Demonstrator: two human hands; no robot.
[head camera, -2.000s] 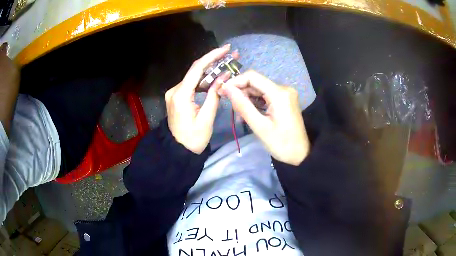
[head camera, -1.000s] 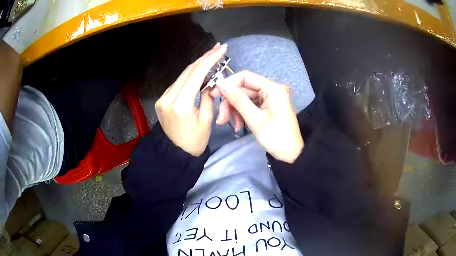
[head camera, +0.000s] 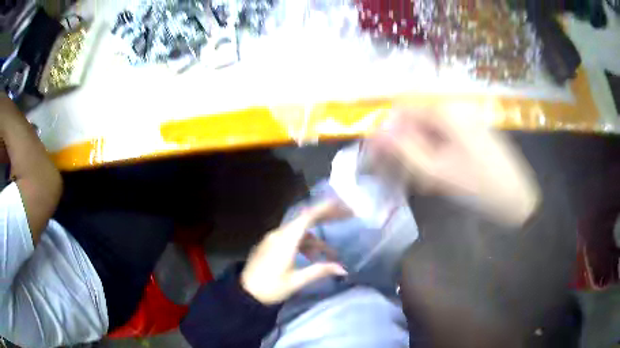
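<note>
My left hand (head camera: 289, 258) is above my lap, thumb and index finger apart, with nothing visible between them. My right hand (head camera: 455, 160) is strongly blurred at the table's front edge, right of centre. A pale, blurred, translucent-looking shape (head camera: 367, 187) lies below and left of its fingertips; I cannot tell what it is or whether the hand holds it. The small metal unit cannot be made out in either hand.
The white table with yellow-orange tape (head camera: 224, 128) bears silver-grey parts (head camera: 160, 30), dark red pieces (head camera: 391, 20), brownish-gold pieces (head camera: 493, 44) and a brass heap (head camera: 64, 61). A person's arm (head camera: 34, 170) is at left, near a red stool (head camera: 149, 312).
The view has tilted up, showing the tabletop parts. My hands have separated; the right has moved up and right to the table edge. The metal unit and red lead no longer show clearly.
</note>
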